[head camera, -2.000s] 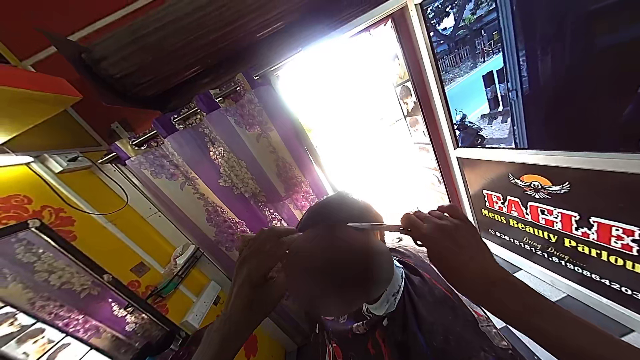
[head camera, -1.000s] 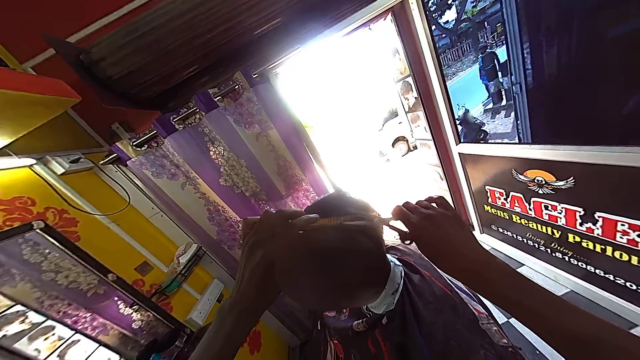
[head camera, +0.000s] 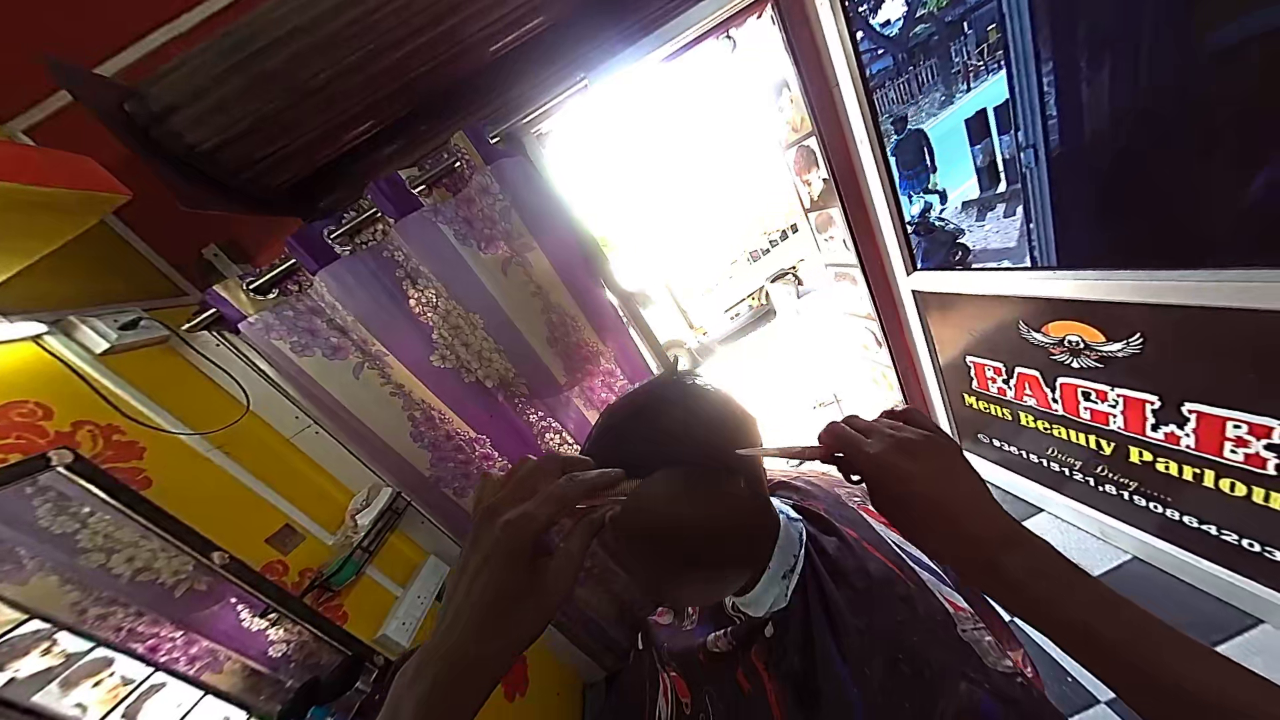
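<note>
A seated person's head with short dark hair (head camera: 680, 415) is at the middle, above a patterned dark barber's cape (head camera: 860, 620) and a pale neck strip (head camera: 778, 572). My left hand (head camera: 540, 520) holds a comb (head camera: 622, 489) at the front side of the hair; only part of its teeth shows. At the other side of the head, my right hand (head camera: 880, 450) grips haircutting scissors (head camera: 785, 453), their blades pointing toward the hair. Whether the blades are apart is hard to tell.
A purple floral curtain (head camera: 440, 320) hangs behind the head. At the lower left are a framed mirror (head camera: 215, 560) and a socket board (head camera: 412, 603). A sign panel (head camera: 1100, 400) stands at right beside the bright doorway, above a checkered floor (head camera: 1160, 590).
My left hand with the comb has moved down and left from the top of the hair, where it was one second ago. The scissors now point at the head's side.
</note>
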